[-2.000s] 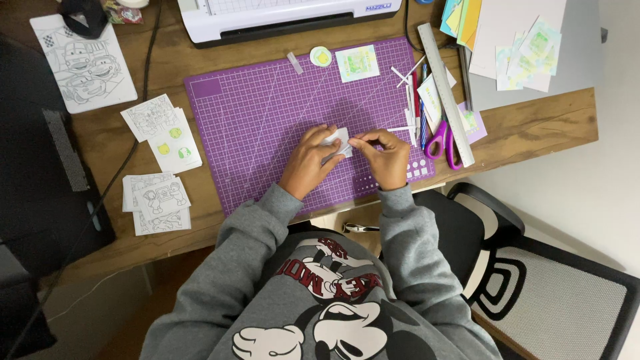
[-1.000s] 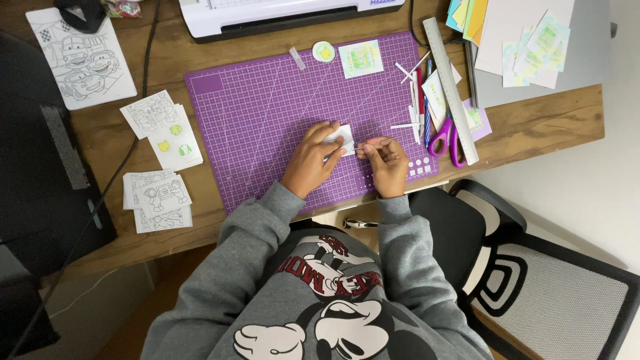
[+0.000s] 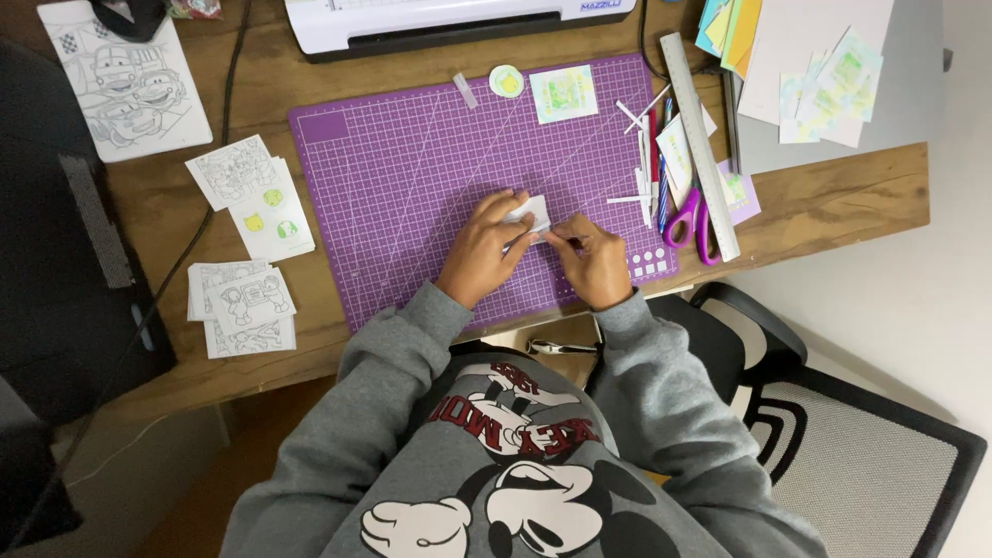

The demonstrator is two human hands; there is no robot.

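A small white piece of paper (image 3: pixel 533 213) lies low over the purple cutting mat (image 3: pixel 403 201), partly hidden by fingers. My left hand (image 3: pixel 487 244) holds it from the left, fingers spread across its face. At the paper's lower right corner, my right hand (image 3: pixel 590 260) pinches its edge between thumb and forefinger. Farther up the mat are a round sticker-like cutout (image 3: pixel 506 80), a printed card with green and yellow (image 3: pixel 564 93) and a small translucent strip (image 3: pixel 466 91).
Right of the hands lie purple-handled scissors (image 3: pixel 683 221), a steel ruler (image 3: pixel 700 147), pens (image 3: pixel 663 178) and white paper strips (image 3: pixel 642 174). Line-drawing cards (image 3: pixel 252 298) and a coloring sheet (image 3: pixel 139 93) are at left. A white machine (image 3: pixel 465 15) stands at the back, an office chair (image 3: pixel 868 457) at lower right.
My right hand has shifted slightly along the paper's right edge. My left hand stays on the paper, and the things around the mat have not moved.
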